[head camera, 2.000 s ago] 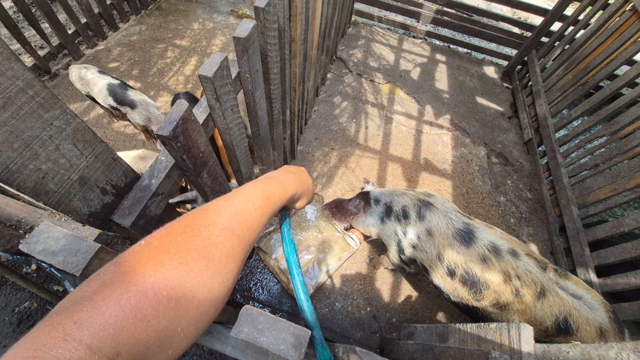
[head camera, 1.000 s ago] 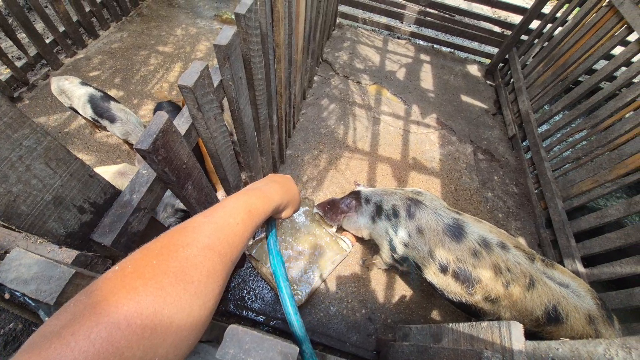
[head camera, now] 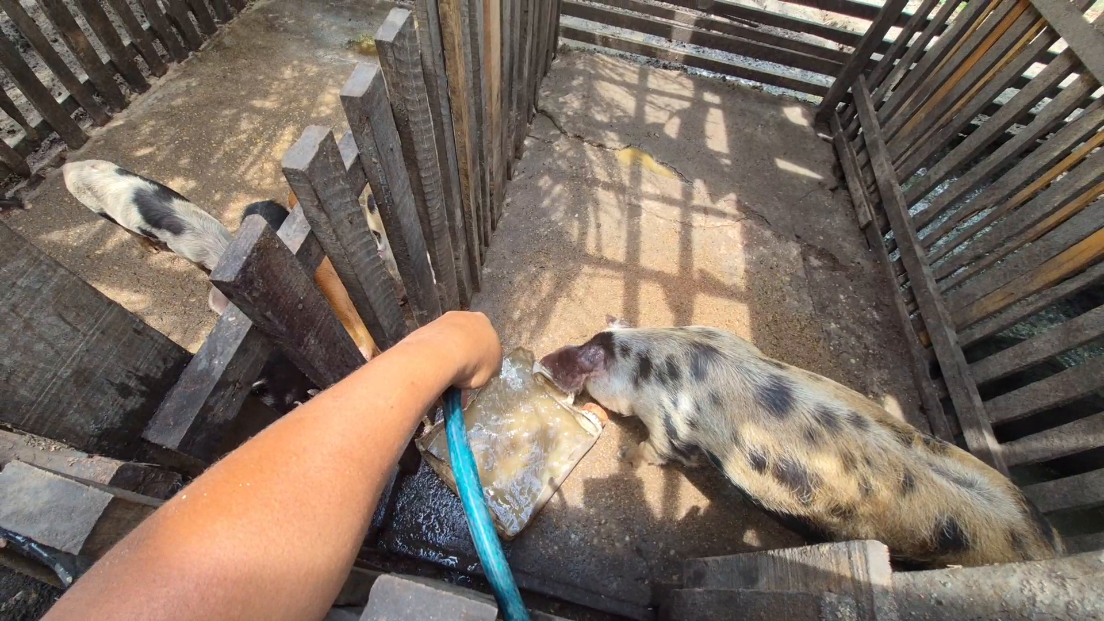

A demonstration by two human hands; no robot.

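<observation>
My left hand [head camera: 470, 349] reaches in from the lower left, closed around a blue-green hose [head camera: 476, 492] near its end. The hose hangs down from my hand toward the bottom edge; its outlet is hidden. Just beyond and below my hand lies a shallow squarish trough [head camera: 552, 470] with wet, brownish, shiny liquid in it. A large spotted pig [head camera: 776, 414] stands at the right of the trough, its dark snout over the rim. My right hand is out of view.
A wooden slat fence [head camera: 332, 233] separates this pen from the left one, where a black-and-white pig [head camera: 159, 211] stands beside other partly hidden animals. Another slatted fence [head camera: 940, 285] borders the right side. The concrete floor [head camera: 604, 216] is cracked. Wooden boards [head camera: 785, 573] run along the near edge.
The view has shifted slightly. My left hand keeps its hold on the hose above the trough, and the large pig keeps its snout at the rim.
</observation>
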